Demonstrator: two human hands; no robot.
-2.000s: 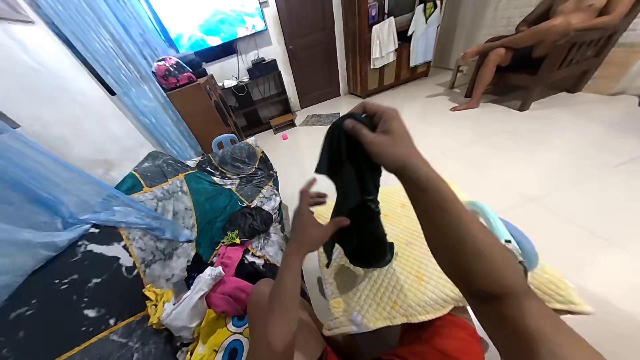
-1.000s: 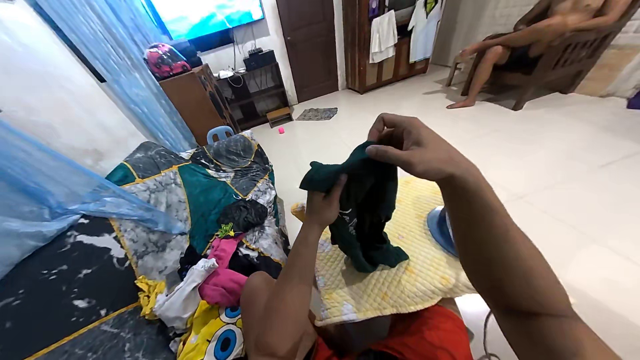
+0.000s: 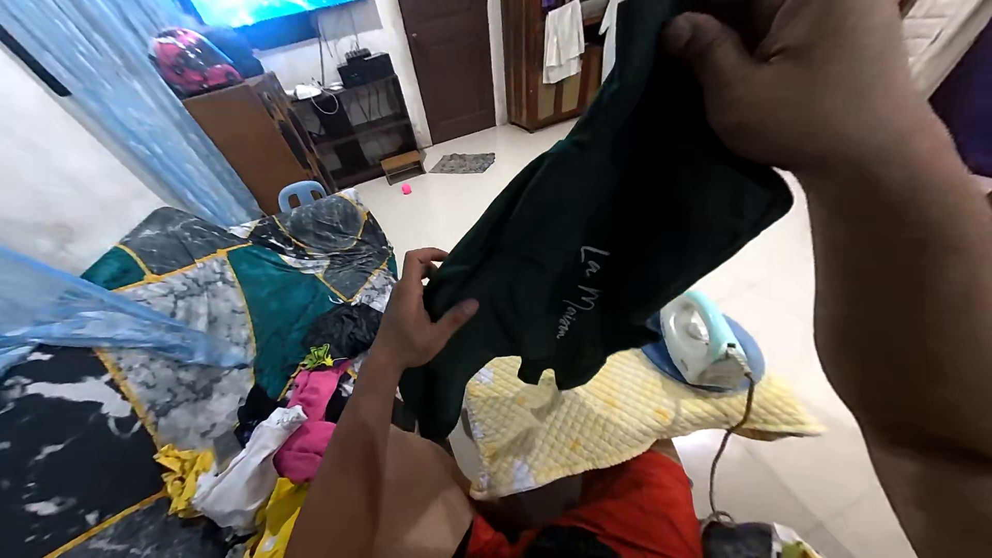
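Observation:
A dark green garment [image 3: 573,232] with white script on it hangs stretched between my hands. At the upper right, my right hand [image 3: 783,77] grips its top, thumb over the cloth. My left hand [image 3: 422,314] is at its left edge, fingers behind and thumb in front, holding the cloth. Below the garment lies a yellow quilted pad [image 3: 573,442], partly covered by it. A white and light-green clothes iron [image 3: 697,341] rests on a blue plate [image 3: 752,349] at the pad's right side, its cord running down.
To the left, a bed with a patterned cover [image 3: 201,310] bears a heap of clothes, among them a pink garment [image 3: 310,426] and a white one [image 3: 248,465]. A blue plastic chair [image 3: 301,194], a small wooden step [image 3: 401,165] and a floor mat [image 3: 463,163] are farther off.
The green garment was bunched between my hands a second ago; now it is raised and spread out. My right hand has moved up, farther from my left hand. More of the iron shows.

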